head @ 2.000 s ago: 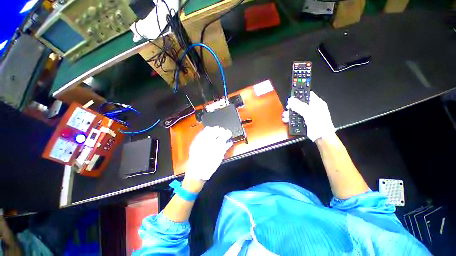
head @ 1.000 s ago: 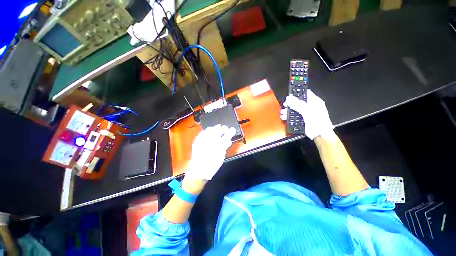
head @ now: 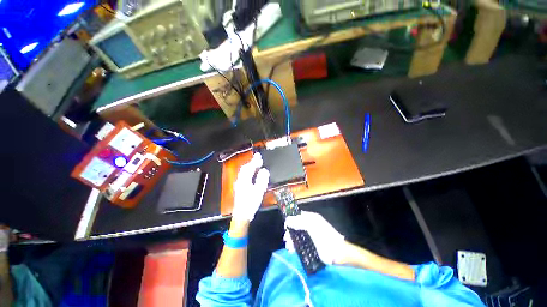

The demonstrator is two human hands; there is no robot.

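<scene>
A flat black set-top box (head: 284, 165) lies on the orange test fixture (head: 336, 162), its far edge at the silver connectors (head: 278, 143). My left hand (head: 249, 189), in a white glove, is at the box's left edge with fingers touching it; whether it grips the box is hard to tell. My right hand (head: 316, 235), also gloved, holds the black remote control (head: 306, 250) in front of the bench edge, its far end pointing at the box.
A blue pen (head: 366, 132) lies right of the fixture. Other black boxes lie at left (head: 182, 191) and far right (head: 414, 109). An orange-red meter unit (head: 123, 165) stands at left. A blue cable (head: 284, 99) loops behind the fixture. A red-lined tray (head: 163, 277) is below.
My right hand has brought the remote from the fixture's right side to in front of the box, uncovering the blue pen. My left hand has shifted to the box's left edge. The view has shifted.
</scene>
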